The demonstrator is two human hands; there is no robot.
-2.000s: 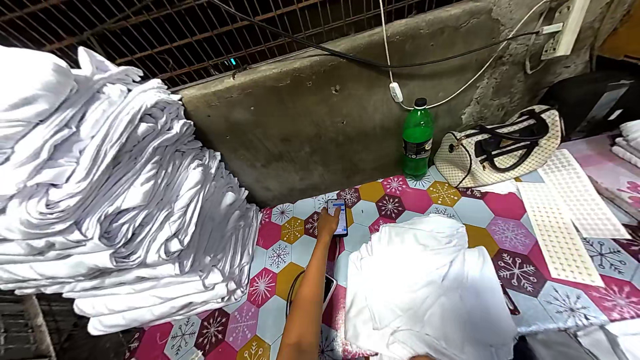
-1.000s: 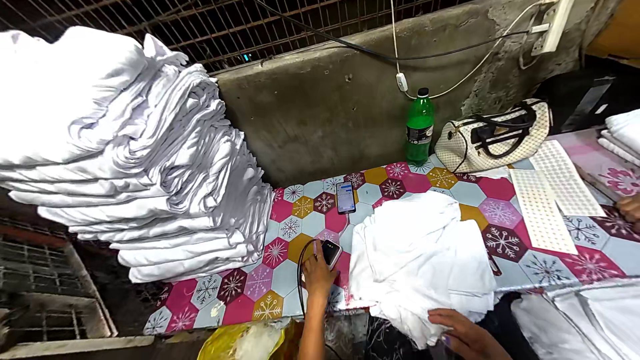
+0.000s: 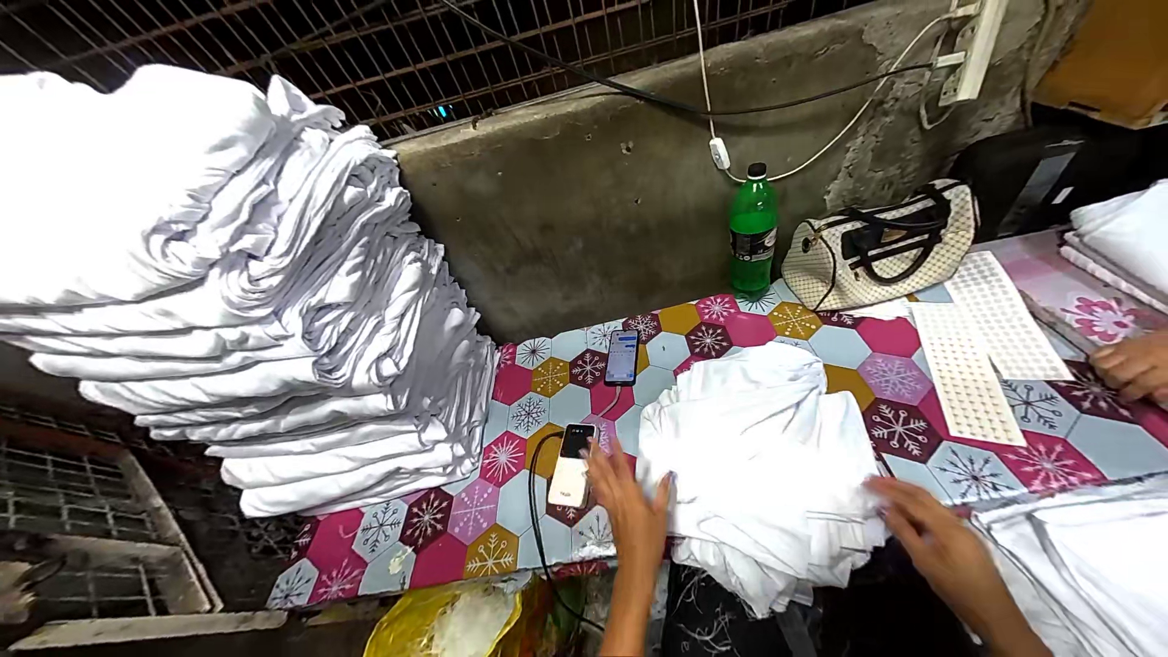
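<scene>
A loose heap of white cloth lies on the patterned table cover, reaching over its front edge. My left hand is at the heap's left side, fingers apart, between it and a white and black device with a black cable. At the heap's right edge is my right hand, its fingertips at the cloth; whether they pinch it cannot be told. Behind the device lies a phone with its screen lit. A tall stack of folded white cloth stands at the left.
A green plastic bottle and a patterned handbag stand by the concrete wall. Sheets with rows of dots lie to the right. Another person's hand is at the right edge. A yellow bag is below the table's front.
My left hand has moved from the phone to the white and black device, then right to the cloth heap. The other person's hand has come further into view at the right.
</scene>
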